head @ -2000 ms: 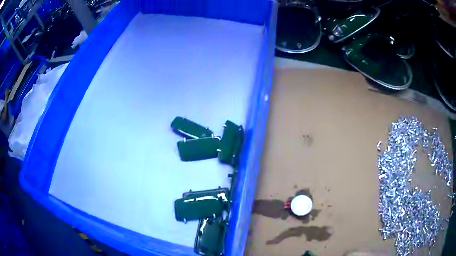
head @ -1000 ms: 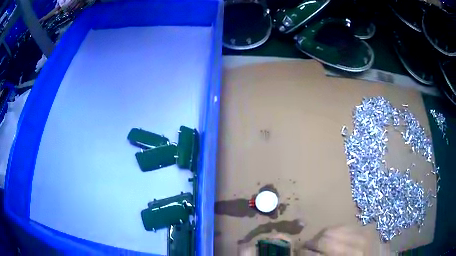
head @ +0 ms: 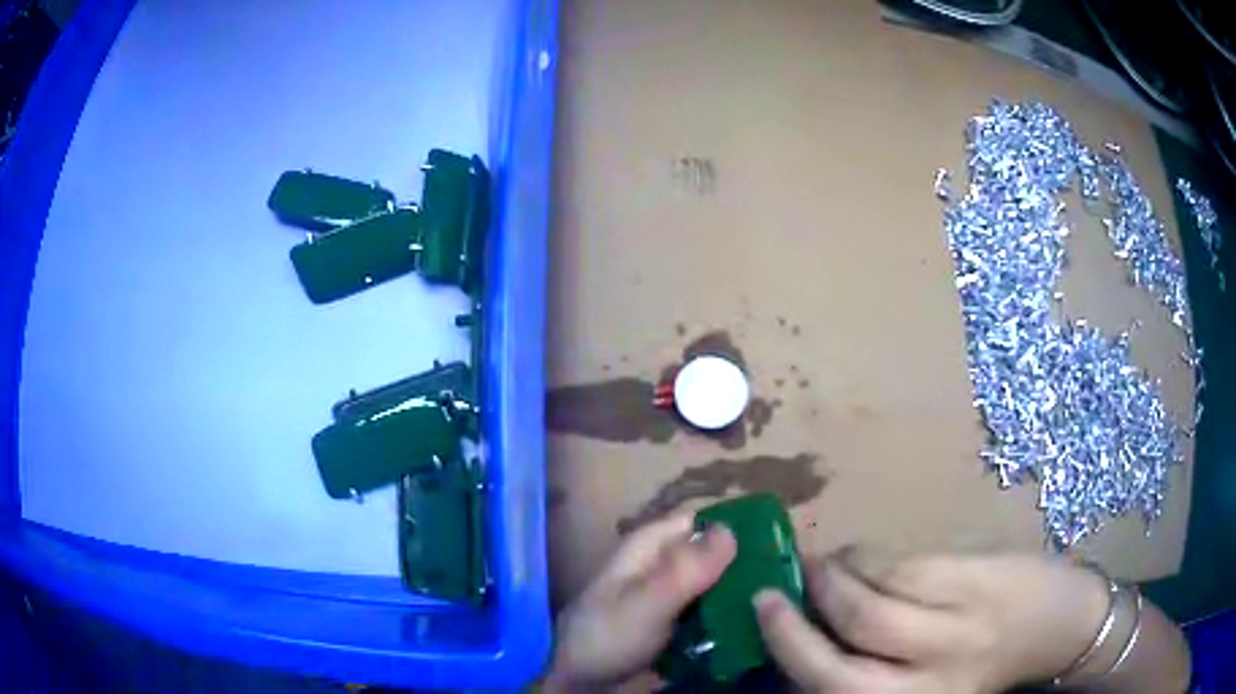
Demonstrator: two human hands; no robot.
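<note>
A glossy green moulded part [head: 748, 576] is between my two hands at the lower middle, smooth face up. My left hand [head: 630, 603] grips its left edge with the thumb on top. My right hand [head: 922, 617] touches its right edge and lower face with the fingers; whether it pinches a small pin is hidden. A heap of tiny silver metal pins [head: 1010, 312] lies at the right. A white round pot [head: 710, 393] with a red bit at its left side stands above the hands among dark stains.
A blue tray [head: 521, 339] with a pale bottom fills the left, several green parts [head: 386, 450] lying along its right side. Stained brown cardboard [head: 827, 203] covers the bench under the pot and pins. Rimmed dark pieces [head: 956, 8] show at the top right edge.
The view has tipped down and things sit higher in it. Both hands and the green part have come further into view at the bottom.
</note>
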